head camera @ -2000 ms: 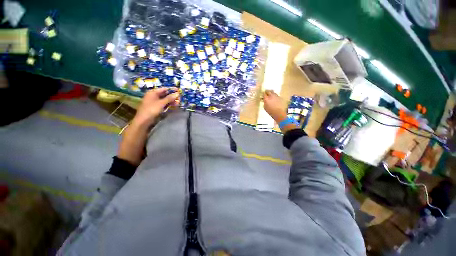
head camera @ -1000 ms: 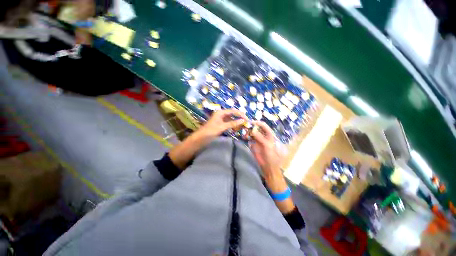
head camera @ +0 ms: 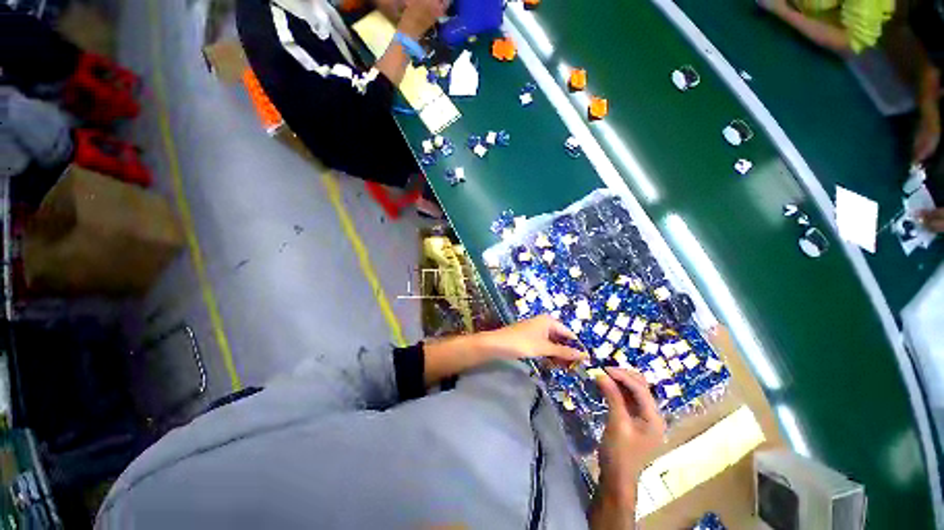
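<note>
Many small blue circuit board modules with cream blocks lie piled in a clear blister tray at the bench edge. My left hand is over the tray's near edge, fingertips pinched on a small module, partly hidden. My right hand meets it from the right, its fingertips close to the same piece; whether it grips anything is too small to tell. A cream-yellow adhesive pad sheet lies on tan cardboard, right of my right hand.
An open white-grey parts bin stands beyond the sheet. Loose modules lie on the green bench. A person in a dark jacket works further along. The green conveyor carries orange housings. Another person's arm is across it.
The view has swung towards the neighbouring person, moving the tray right and down in the picture. My right hand has left the pad sheet and come to my left hand.
</note>
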